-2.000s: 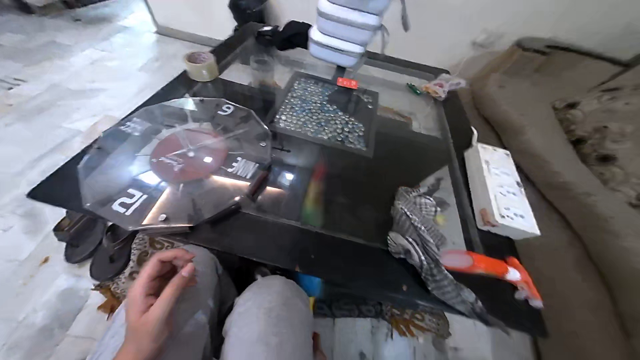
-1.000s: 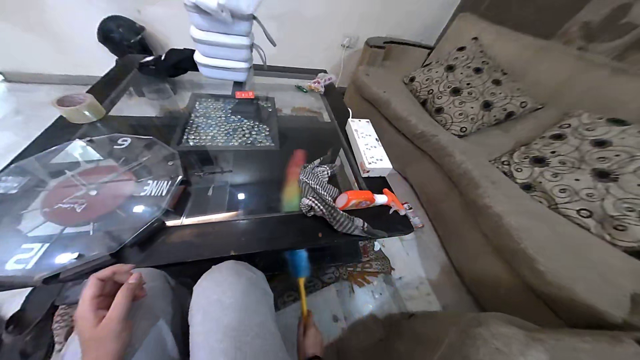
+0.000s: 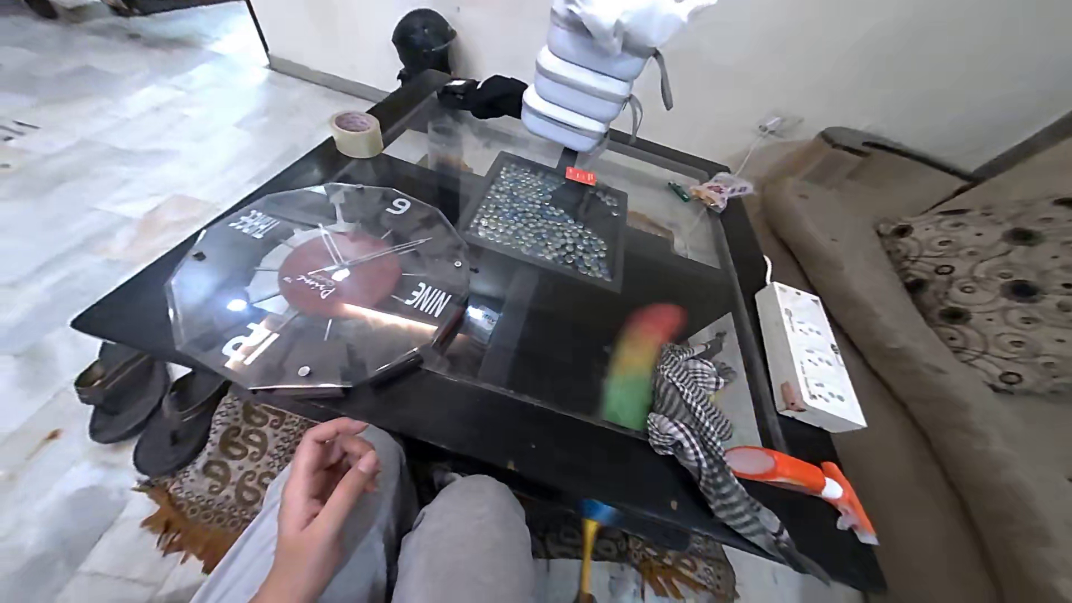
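Observation:
A duster with a red, yellow and green head (image 3: 641,368), blurred, shows through the glass tabletop beside a checked cloth (image 3: 691,410). The table's black front edge hides its middle; its blue end and yellow handle emerge below. My right hand (image 3: 585,598) is on the handle, almost wholly cut off at the bottom of the view. My left hand (image 3: 322,494) is empty over my left thigh, its fingers loosely curled and apart. A large wall clock (image 3: 343,272) lies face up on the table's left part. An orange spray bottle (image 3: 779,469) lies against the cloth.
The black-framed table (image 3: 502,452) also bears a tape roll (image 3: 358,136), a tray of glass pebbles (image 3: 544,222), a stack of white cases (image 3: 578,84) and a white extension box (image 3: 808,360). A brown sofa (image 3: 888,335) stands right; sandals (image 3: 180,423) lie on the floor at left.
The duster under the glass has moved right, from a spot apart from the checked cloth to beside it. The view swung right and back. My left hand stays empty.

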